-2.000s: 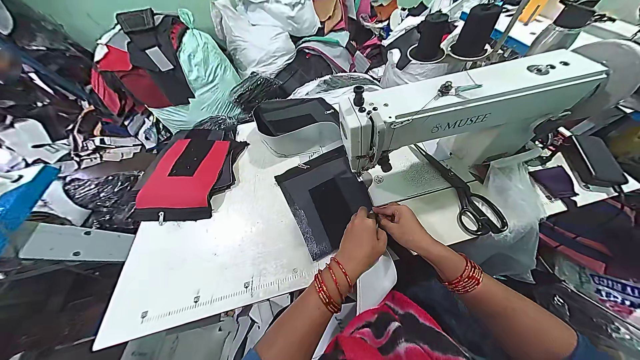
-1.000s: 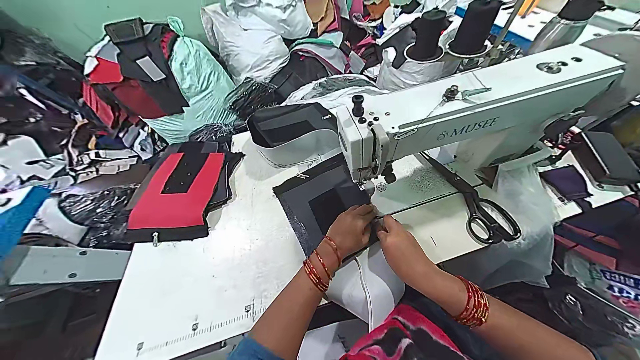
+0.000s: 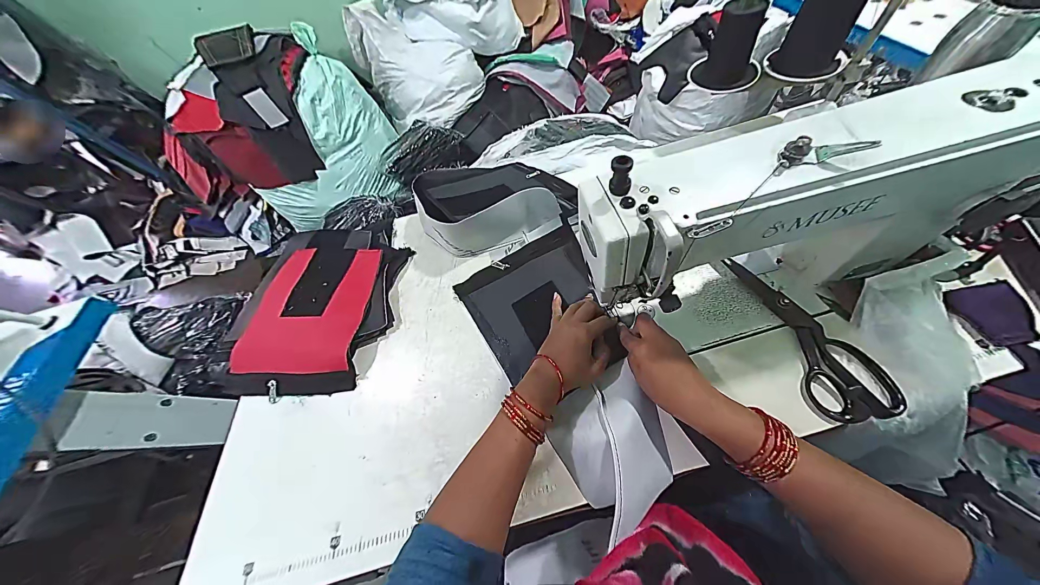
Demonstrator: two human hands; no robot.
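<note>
My left hand (image 3: 577,345) presses on the right edge of a dark grey fabric panel (image 3: 504,313) with a black rectangle on it, just left of the needle area of a white sewing machine (image 3: 626,236). At the machine's foot, my right hand (image 3: 650,349) pinches the edge of the work; its fingertips are partly hidden. A long white strip with a seam or zipper line (image 3: 605,439) hangs from under my hands over the table's front edge. Behind the panel, a white-and-black band (image 3: 487,219) stands in a curved loop.
Black-handled scissors (image 3: 829,361) lie right of the machine's needle end. A stack of red and black fabric pieces (image 3: 309,341) rests at the table's left edge. Thread cones (image 3: 731,49) stand behind the machine. Stuffed plastic bags (image 3: 422,65) and fabric heaps fill the back.
My hands and the dark panel's near edge have moved up toward the machine's foot. The white strip beneath them, barely seen at first, shows more at the table edge.
</note>
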